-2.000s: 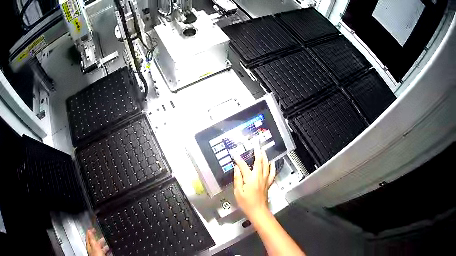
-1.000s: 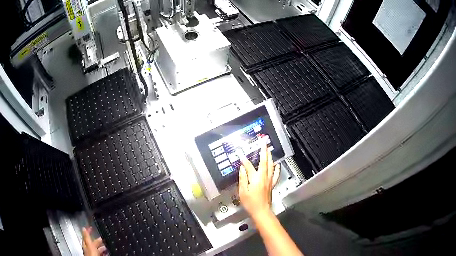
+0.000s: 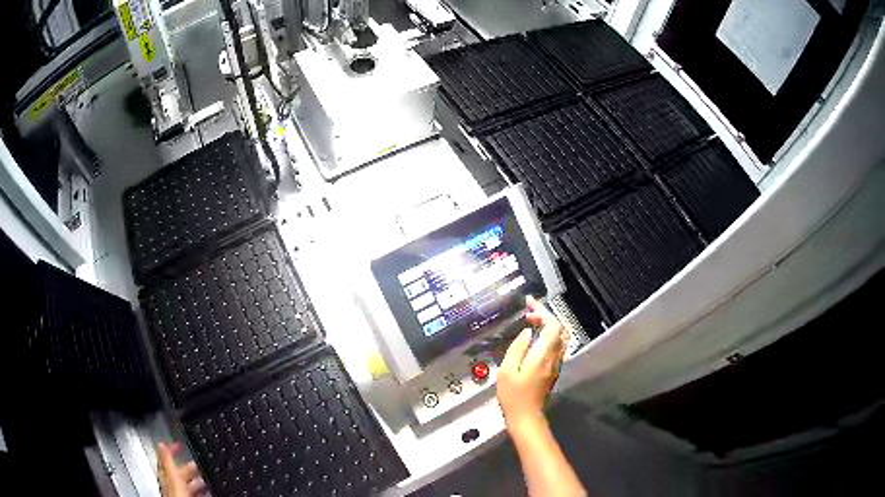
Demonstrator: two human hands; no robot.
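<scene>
The grey-framed touch screen [image 3: 456, 277] is tilted on the bright machine deck, lit with blue, white and red areas. Below it are small metal knobs and a red push button [image 3: 480, 371]. My right hand [image 3: 531, 367] is bare and empty at the screen's lower right corner, fingers apart and slightly bent; whether a fingertip touches the frame I cannot tell. My left hand [image 3: 179, 474] is at the bottom left edge, beside the lowest left parts tray [image 3: 291, 427]. It is partly cut off, fingers apart, with nothing seen in it.
Black parts trays lie in a column at left and in two columns at right [image 3: 563, 155]. A white metal block [image 3: 364, 97] stands behind the screen. A gantry with black cables [image 3: 247, 87] is at upper left. The curved pale machine frame [image 3: 776, 223] runs along the right.
My right hand has moved from over the middle of the screen to its lower right corner, uncovering the display and the red button. My left hand has barely moved.
</scene>
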